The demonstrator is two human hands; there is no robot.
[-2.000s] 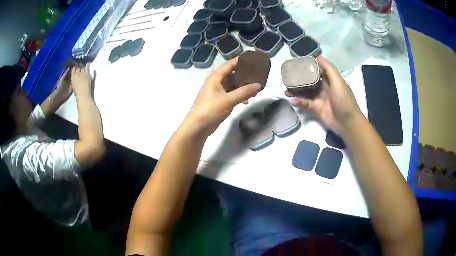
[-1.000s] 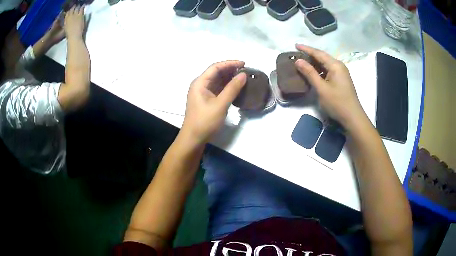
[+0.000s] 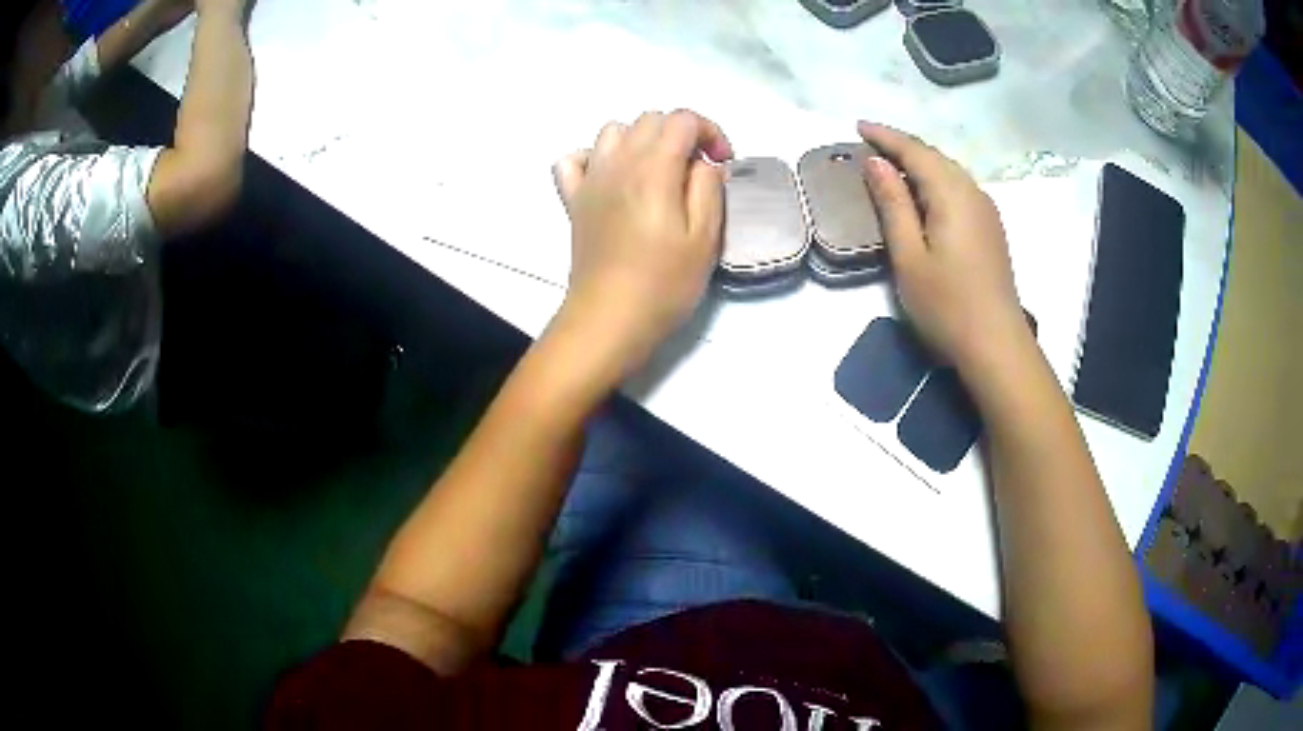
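Observation:
Two short stacks of slotted pieces stand side by side on the white tabletop, brownish faces up with pale rims. My left hand (image 3: 650,214) grips the left stack (image 3: 765,217) by its left side. My right hand (image 3: 943,243) is on the right side of the right stack (image 3: 840,204), with the thumb near its top edge. A small dark slot shows near the far end of each top piece. Two thin black pads (image 3: 880,369) lie flat just nearer to me, the right one partly behind my right wrist. How many layers each stack has is hard to tell.
A black smartphone (image 3: 1130,300) lies at the right of the table. A water bottle (image 3: 1195,60) stands at the far right. Dark-faced pieces (image 3: 952,44) lie at the far side. A blue tray (image 3: 1232,624) holding brownish pieces is at the right. Another person's arm (image 3: 215,122) is at the upper left.
The brown pieces in my hands now sit squared on two stacks that stand close together. My view has shifted, so fewer of the far dark pieces show.

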